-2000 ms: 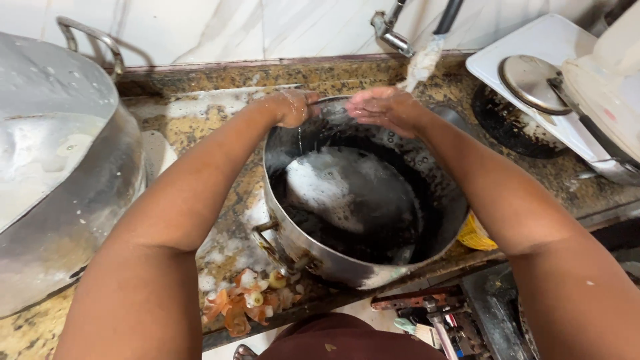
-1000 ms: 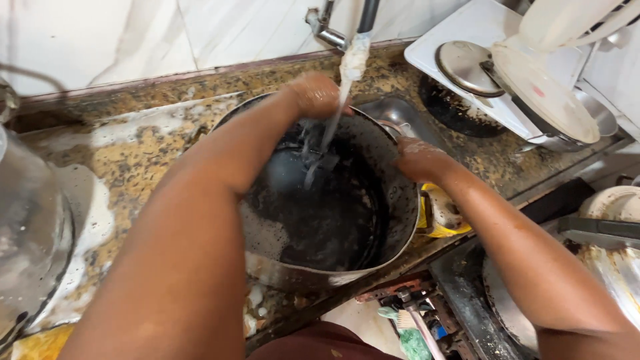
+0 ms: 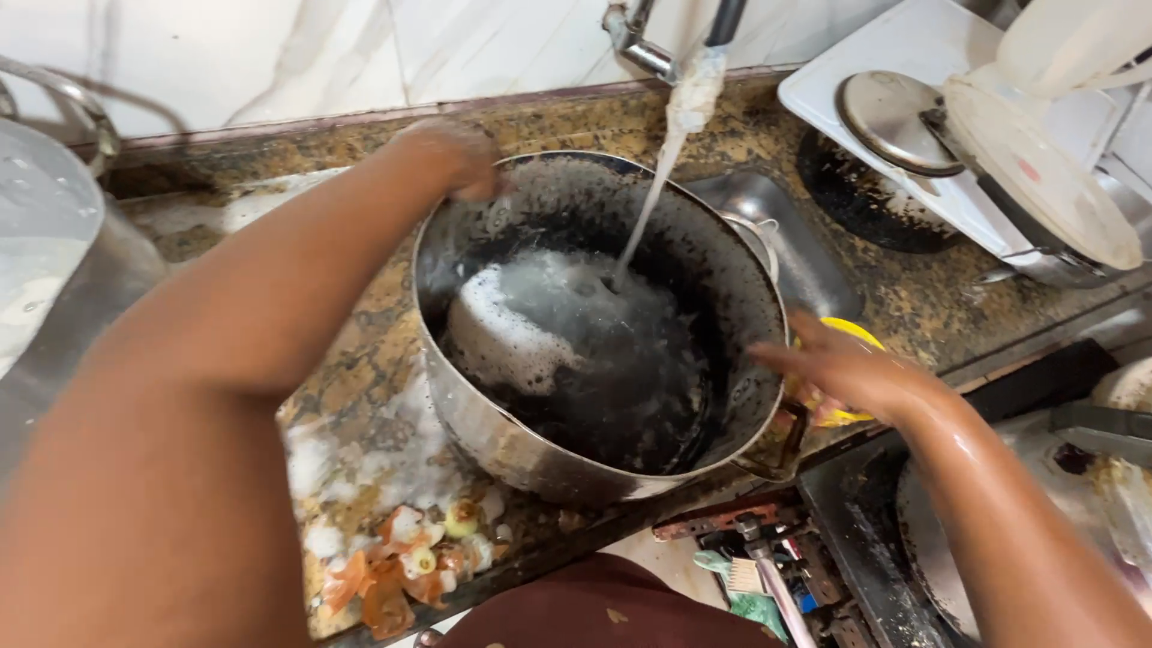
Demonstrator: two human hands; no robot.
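A large metal pot [image 3: 540,459], blackened inside, stands tilted over the sink edge with dark, sudsy water in it. Water runs into it from a hose wrapped in pale material [image 3: 695,90] below the faucet [image 3: 641,47]. My left hand [image 3: 454,160] is at the pot's far left rim, blurred, its fingers curled downward; whether it grips the rim is not clear. At the right rim, beside a side handle [image 3: 790,441], my right hand [image 3: 837,369] has its fingers apart, with the thumb side over the rim. A yellow round item [image 3: 850,335] lies partly hidden behind that hand.
Onion peels and scraps [image 3: 396,571] lie among suds on the granite counter [image 3: 346,360]. A big metal pot [image 3: 117,261] stands at left. Right of the metal sink basin [image 3: 792,238] are a white tray [image 3: 828,76], lids and a blackened pan [image 3: 864,207]. A stove [image 3: 846,504] is at lower right.
The suds patch and the pot's side handles have shifted around between frames, so the pot has turned. My right hand has moved from the far rim to the right rim. The view has shifted.
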